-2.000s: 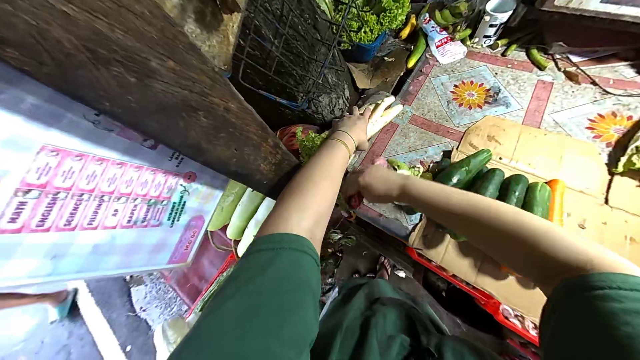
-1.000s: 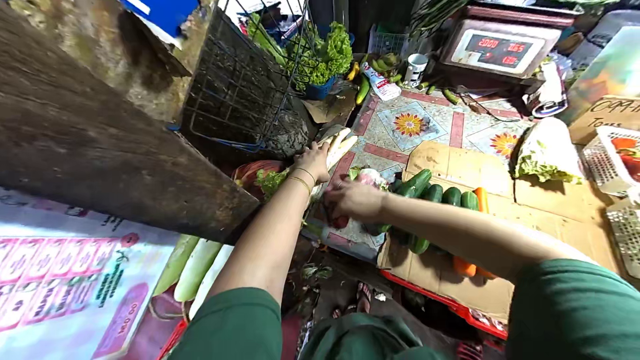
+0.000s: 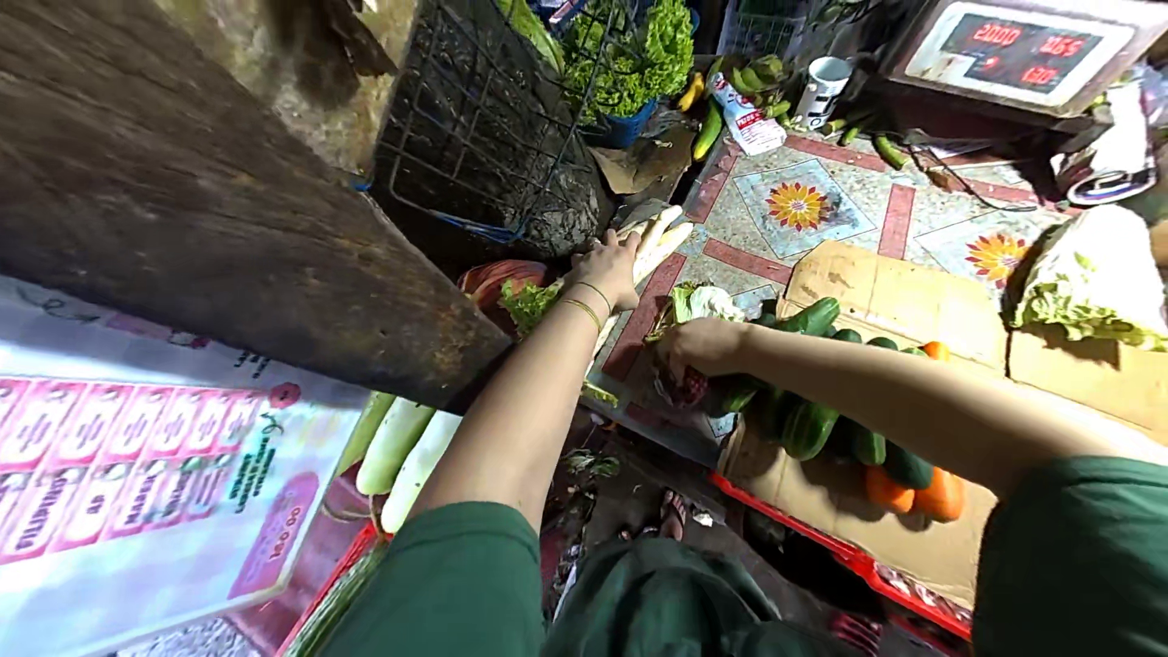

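Observation:
My left hand (image 3: pixel 607 271) rests on long white radishes (image 3: pixel 659 242) that lie along the left edge of the tiled counter (image 3: pixel 730 210). Its fingers are spread over them; whether it grips them is unclear. Leafy greens (image 3: pixel 531 306) and a reddish round item (image 3: pixel 502 276) sit left of that wrist. My right hand (image 3: pixel 695 349) reaches down at the counter's front edge, fingers bent over a dark red item (image 3: pixel 683 388), seemingly in clear plastic. A pale leafy vegetable (image 3: pixel 707 301) lies just behind it. Cucumbers (image 3: pixel 810 429) and carrots (image 3: pixel 940 495) lie on cardboard under my right forearm.
A wooden beam (image 3: pixel 228 201) and wire rack (image 3: pixel 484 119) stand at the left. Behind are lettuce (image 3: pixel 671 46), a white mug (image 3: pixel 824 89) and a digital scale (image 3: pixel 1013 55). Cabbage (image 3: pixel 1090 278) lies right on cardboard (image 3: pixel 894 292). Pale gourds (image 3: pixel 397 447) are lower left, beside a printed banner (image 3: pixel 137 456).
The view has shifted, bringing the scale and cabbage in at the right. My left hand stays at the white radishes, and my right hand stays low near the counter's front edge.

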